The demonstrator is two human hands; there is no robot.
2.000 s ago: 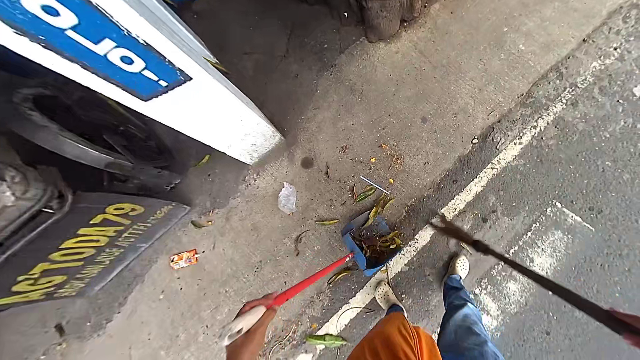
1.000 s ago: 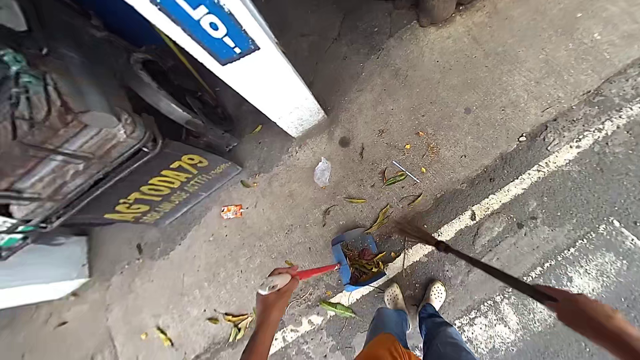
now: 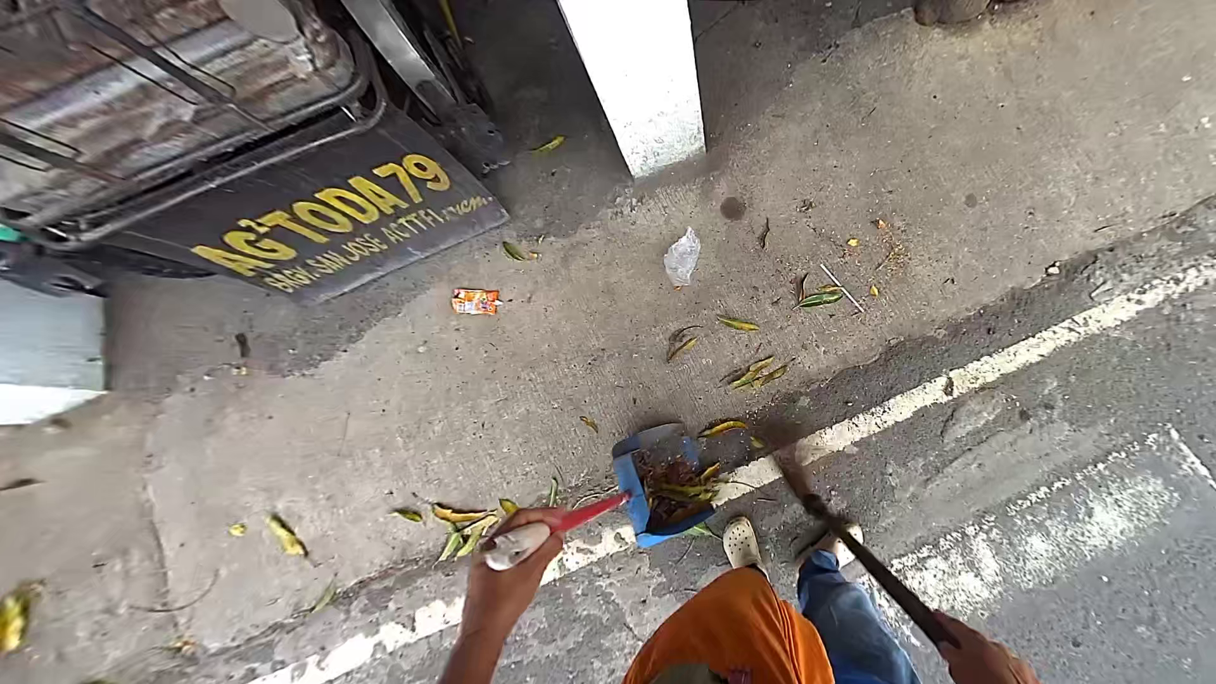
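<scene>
My left hand (image 3: pixel 513 560) is closed round the pale grip of a red handle (image 3: pixel 594 511), which joins a blue dustpan (image 3: pixel 627 475). Leaves and brown debris (image 3: pixel 679 489) lie in the pan, which rests across the white road line. At the lower right my right hand (image 3: pixel 983 655) grips the dark stick of a broom (image 3: pixel 879 570). The broom's blurred bristles (image 3: pixel 787 461) are near the ground, just right of the pan. Yellow-green leaves (image 3: pixel 758 372) are scattered above the pan, and more leaves (image 3: pixel 465 522) lie left of it.
A clear plastic scrap (image 3: pixel 681 256), an orange wrapper (image 3: pixel 475 301) and a thin white stick (image 3: pixel 842 289) lie on the concrete. A white pillar (image 3: pixel 655 104) stands at the top. A vehicle with a dark lettered panel (image 3: pixel 351 209) occupies the upper left. My shoes (image 3: pixel 741 543) are beside the pan.
The broom's bristles were above and right of the pan a second ago and are now lower, beside its right edge. Both hands keep their holds. The view has shifted left.
</scene>
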